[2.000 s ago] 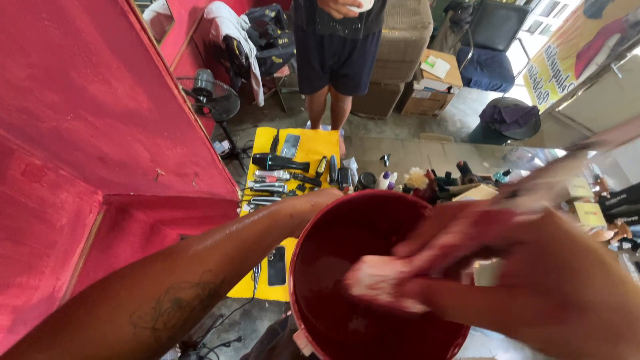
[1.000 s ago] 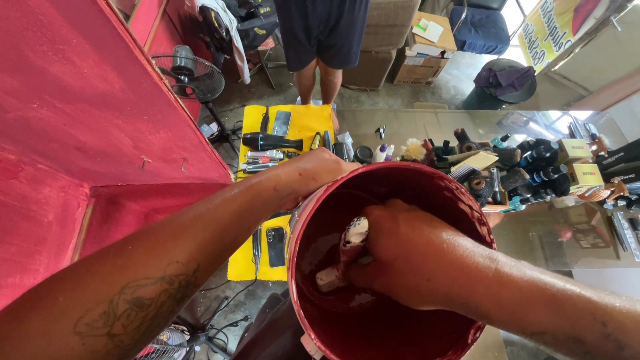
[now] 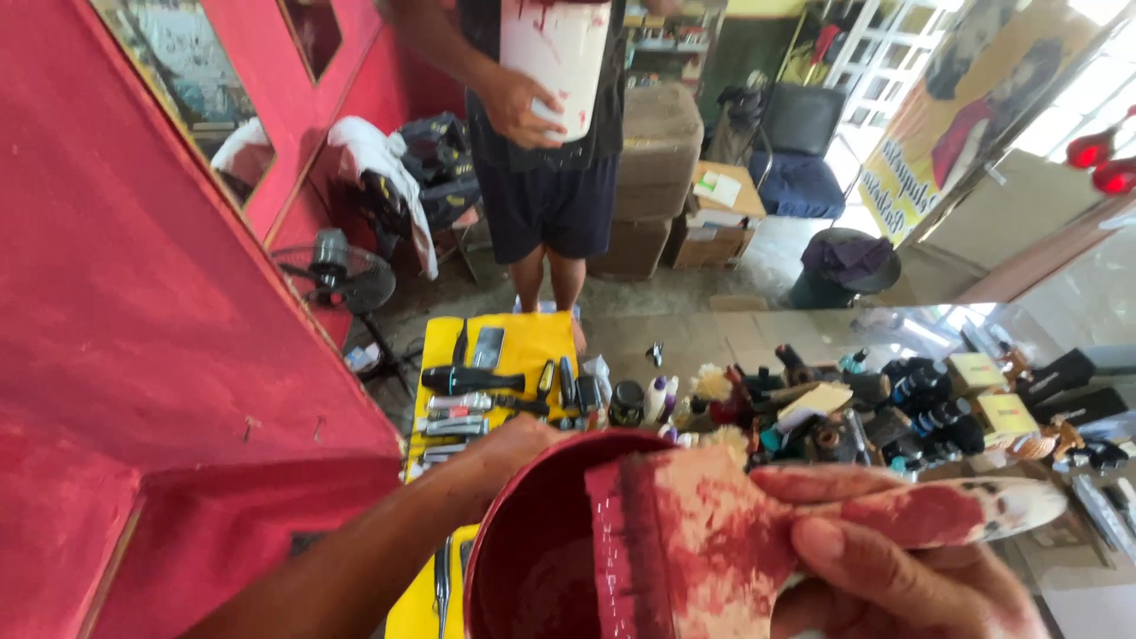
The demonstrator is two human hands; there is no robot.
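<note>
A wide paintbrush [image 3: 710, 532], smeared with red paint, is gripped in my right hand [image 3: 896, 568] by its handle. Its red-coated bristles point left, above the opening of a paint bucket [image 3: 524, 532]. The bucket is red inside, with wet red paint low in it. My left hand [image 3: 531, 431] is at the bucket's far left side, its fingers mostly hidden behind the rim. Ahead, a mirror reflection shows a person holding a white bucket [image 3: 559, 67] with red drips.
A yellow cloth [image 3: 532, 342] carries a hair dryer [image 3: 470, 381], clippers and a phone. Bottles and brushes crowd the counter to the right. Red-painted panels [image 3: 177, 266] stand at the left. A fan [image 3: 333, 271], a chair [image 3: 799, 151], boxes and a reversed-letter banner appear ahead.
My right hand has lifted the brush out of the bucket, where it was a second ago. The view has tilted up, showing more of the reflected person and the white bucket.
</note>
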